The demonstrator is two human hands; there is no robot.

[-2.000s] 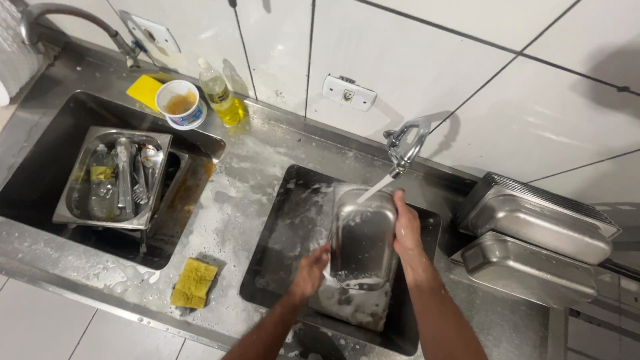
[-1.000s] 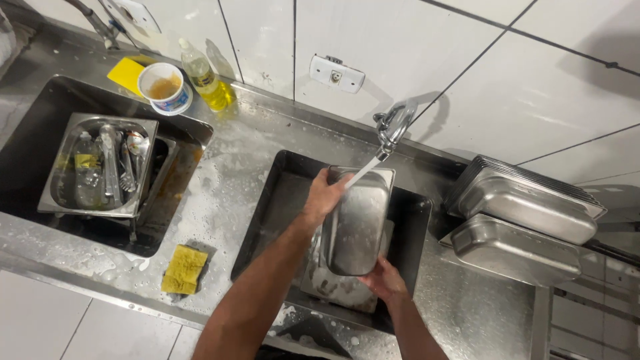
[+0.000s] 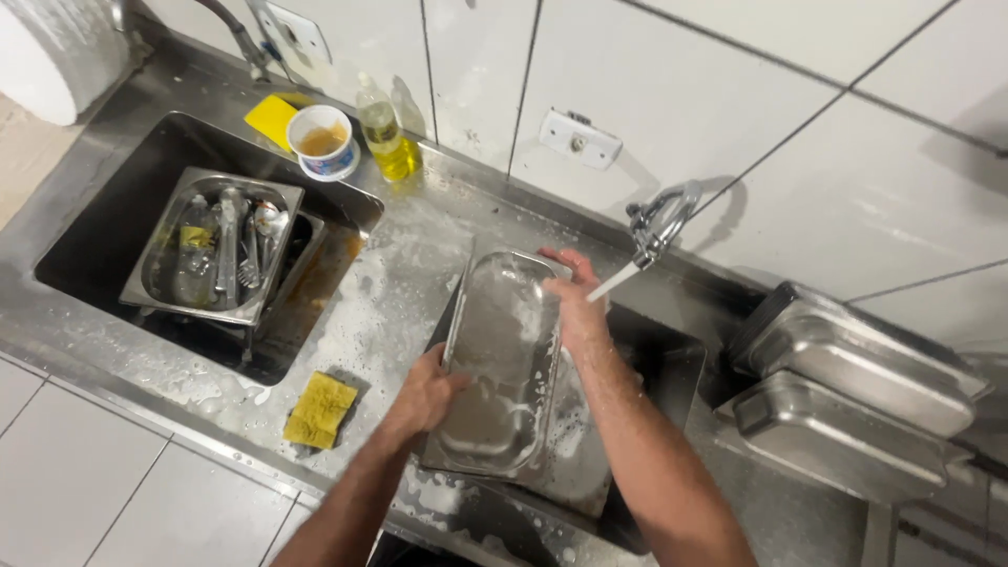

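Note:
A rectangular stainless steel food pan (image 3: 504, 354), its hollow side up and wet, is held tilted over the right sink basin (image 3: 669, 362). My left hand (image 3: 431, 390) grips its left long edge, and my right hand (image 3: 579, 295) grips the upper right corner. Water runs from the chrome faucet (image 3: 657, 224) onto my right hand and wrist. Beneath the held pan, another metal surface with suds shows partly in the basin. A yellow sponge (image 3: 320, 409) lies on the soapy steel counter, left of my left hand.
The left basin (image 3: 94, 236) holds a steel pan (image 3: 134, 287) with utensils and a plastic bottle (image 3: 195, 252). Behind it stand a white tub (image 3: 321, 142), a yellow cloth or sponge (image 3: 270, 120) and a bottle of yellow liquid (image 3: 386, 134). Several steel pans (image 3: 850, 425) lean at the right.
The pan has turned from its outer side up to its hollow side up and moved left, partly out from the basin. My left hand has gone from its top to its left edge, my right hand from bottom to upper right.

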